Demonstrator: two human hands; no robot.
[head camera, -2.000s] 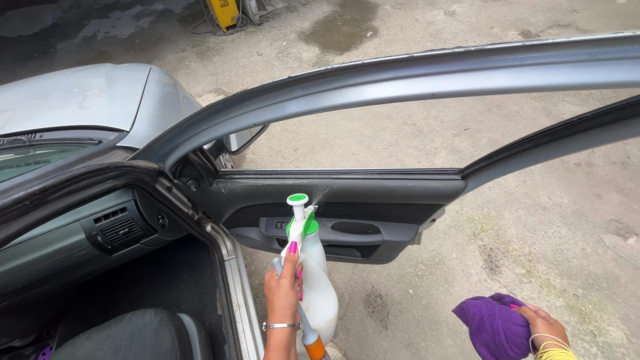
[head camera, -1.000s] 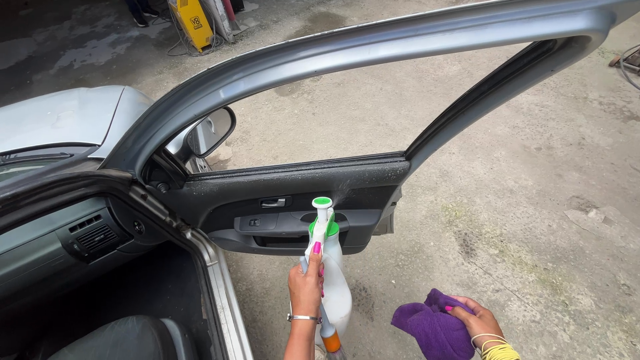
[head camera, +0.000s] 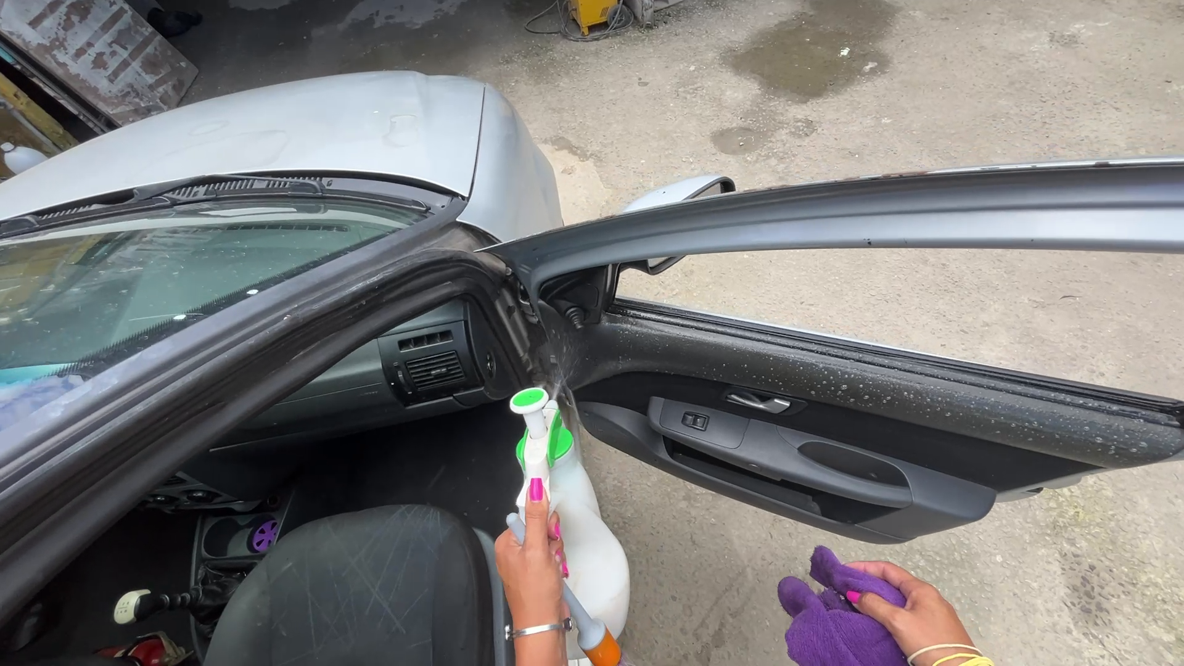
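Observation:
My left hand (head camera: 535, 560) grips the handle of a white pump sprayer bottle (head camera: 592, 546) with a green collar. A grey-handled tool with an orange part (head camera: 599, 645) runs under the same hand. Fine spray shows near the nozzle, by the hinge side of the open car door. Droplets dot the upper part of the dark door panel (head camera: 832, 370). In my right hand (head camera: 916, 610) is a bunched purple cloth (head camera: 837, 620), held below the door's armrest and apart from it.
The car's door frame (head camera: 925, 217) spans the right side, with the side mirror (head camera: 680, 194) beyond. A black seat (head camera: 356, 592) and gear lever (head camera: 139, 606) lie inside the car. The windshield (head camera: 185, 268) and silver hood (head camera: 277, 129) are at left. A yellow machine (head camera: 592, 14) stands on the ground behind.
The view has swung toward the windshield. The sprayer now points near the door's hinge side, where before it faced the middle of the panel. Both hands keep their holds.

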